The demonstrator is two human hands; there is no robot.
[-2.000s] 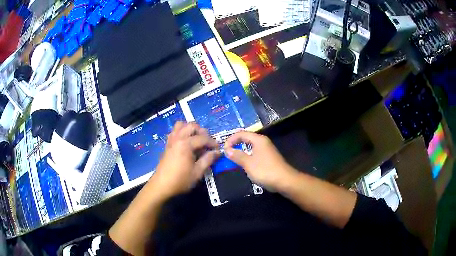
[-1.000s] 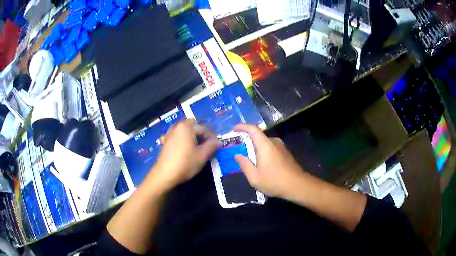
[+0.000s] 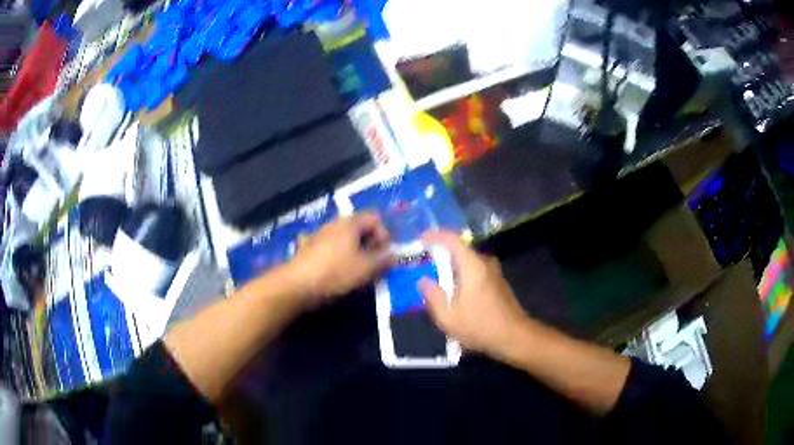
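Note:
A white camera housing [image 3: 383, 335] is at the bench's front edge, its open side up. A blue battery pack [image 3: 406, 289] lies inside it, with a black foam pad [image 3: 416, 335] in the end nearest me. My right hand [image 3: 474, 295] holds the housing's right side, its thumb over the blue pack. My left hand [image 3: 344, 254] is at the upper left corner of the housing, fingers bent and blurred. I cannot tell if it pinches anything.
Black foam pads [image 3: 279, 130] are stacked mid-bench on printed blue-and-white sheets. Many blue battery packs [image 3: 209, 39] lie behind them. White camera units [image 3: 144, 252] are piled at left. A grey-white box [image 3: 601, 65] stands at right. A brown carton [image 3: 740, 313] with white parts is below right.
The housing has come into fuller view between my hands, and my right thumb now lies over the blue pack. My left hand has moved slightly up and its forearm lies flatter. The view has shifted.

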